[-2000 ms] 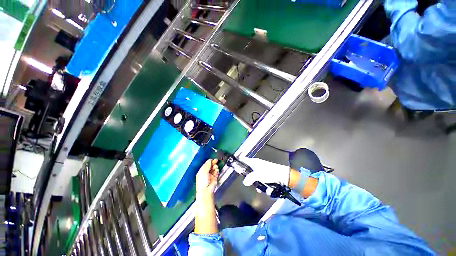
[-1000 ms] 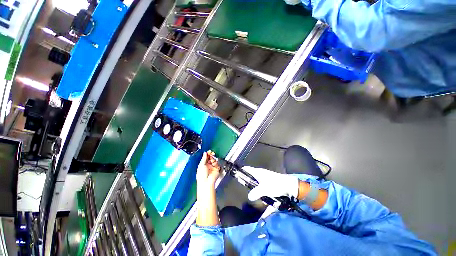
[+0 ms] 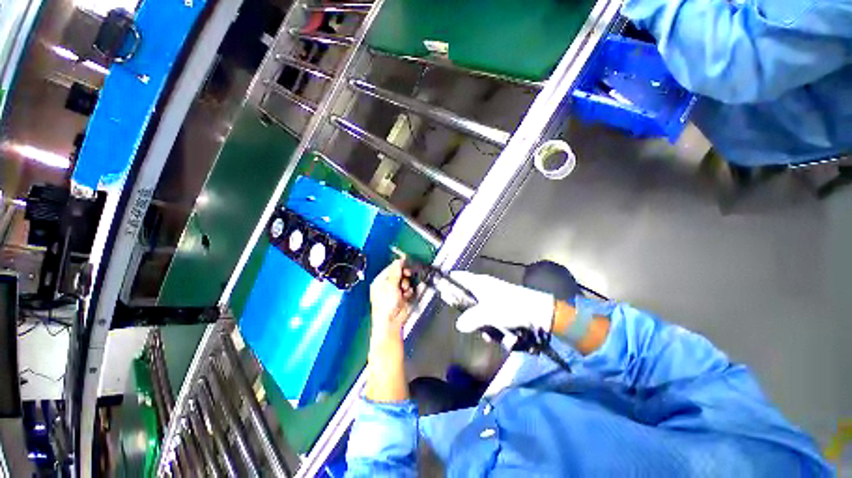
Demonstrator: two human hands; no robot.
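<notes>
The blue box (image 3: 301,317) lies on a dark green pallet (image 3: 314,425), with a row of black fans (image 3: 316,250) with white hubs across it. My right hand (image 3: 504,308), in a white glove, holds a black electric screwdriver (image 3: 450,288). Its thin bit points up and left beside the box's corner, apart from the fans. My left hand (image 3: 390,291) is bare, with fingers curled at the screwdriver's front end. Whether it grips the tool or a small screw cannot be told.
A metal side rail (image 3: 504,177) runs diagonally between me and the rollers (image 3: 432,112). Another green pallet (image 3: 476,33) lies farther up the line. A blue bin (image 3: 631,89) and a white ring (image 3: 555,160) are at the rail's outer edge. Another person's blue sleeve (image 3: 738,47) is at upper right.
The view has shifted, so the box and line appear farther left. The bit, earlier close to the fan row's end and then at my left fingertips, now shows beyond those fingers. My right hand keeps hold of the screwdriver.
</notes>
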